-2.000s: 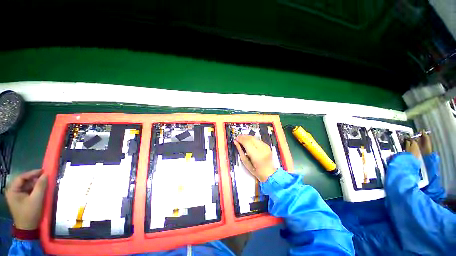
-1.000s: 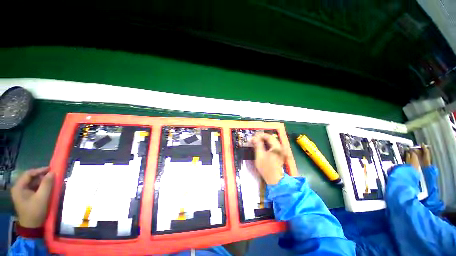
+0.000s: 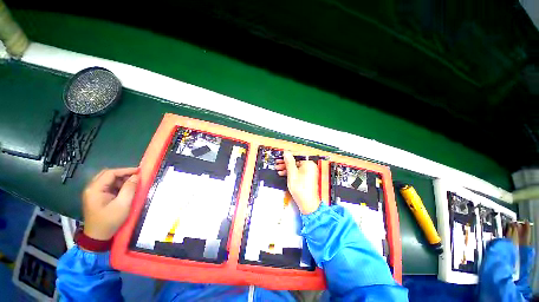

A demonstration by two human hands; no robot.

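A red-orange foam tray (image 3: pixel 254 206) holds three open tablet units: left (image 3: pixel 192 194), middle (image 3: pixel 266 233) and right (image 3: pixel 354 203). My left hand (image 3: pixel 107 200) grips the tray's left edge between thumb and fingers. My right hand (image 3: pixel 300 180) is over the upper part of the middle unit, its fingertips at the board area. A thin dark stick (image 3: pixel 310 157) shows at the fingers and points to the right. The hand and blue sleeve hide part of the middle and right units. Whether a small part is under the fingertips cannot be told.
A round dish of grey specks (image 3: pixel 92 91) and a pile of thin black strips (image 3: pixel 70 144) lie at left. A yellow screwdriver (image 3: pixel 421 215) lies right of the tray. Beyond it are a white tray (image 3: pixel 444 236) and another person's hands (image 3: pixel 519 233). A white rail (image 3: pixel 248 112) runs behind.
My right hand has moved from the right unit to the middle one, and a dark stick now shows at its fingers. The view has shifted left, showing the whole dish and the strips.
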